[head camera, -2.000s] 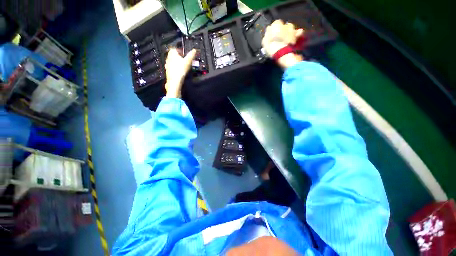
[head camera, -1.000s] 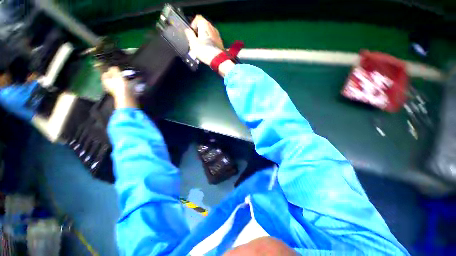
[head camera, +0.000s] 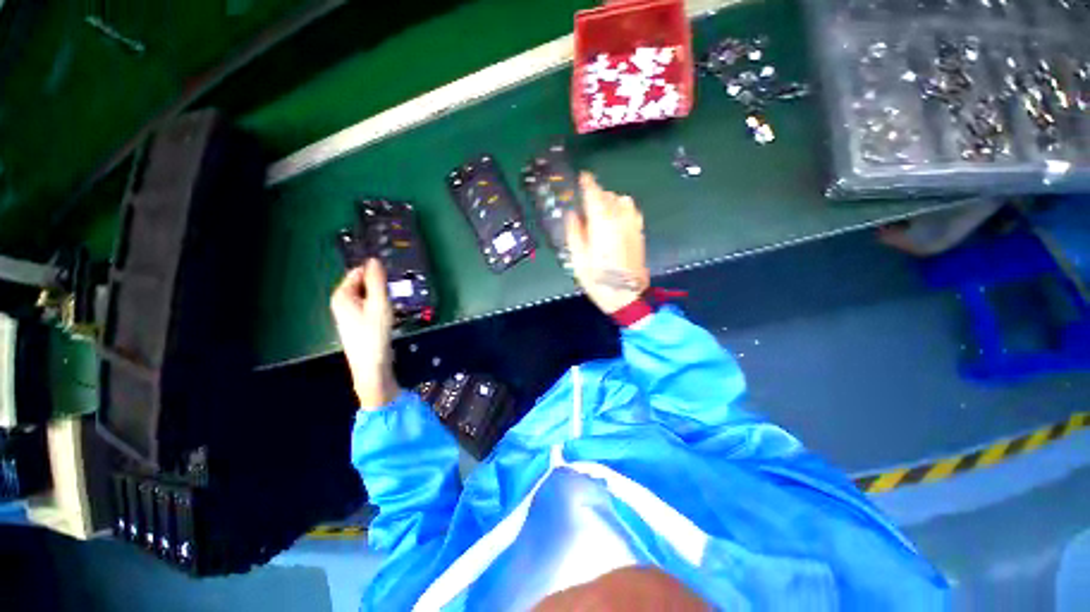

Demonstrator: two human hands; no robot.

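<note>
Black housings lie on the green bench. One housing lies alone in the middle. My right hand, with a red wristband, is on another housing to its right, fingers at its edge. My left hand is at the left edge of a housing on the left, with a further dark housing partly behind the fingers. The left fingertips are close together; the exact grip is hard to see.
A red bin of white parts stands at the back, with loose metal parts beside it. A clear compartment tray is at the right. Black carrier trays stand at the left; more housings are below the bench edge.
The view has turned toward the bench. Both hands have come from the black trays to the bench surface, where housings now lie. The right hand's housing is lowered from the air onto the bench.
</note>
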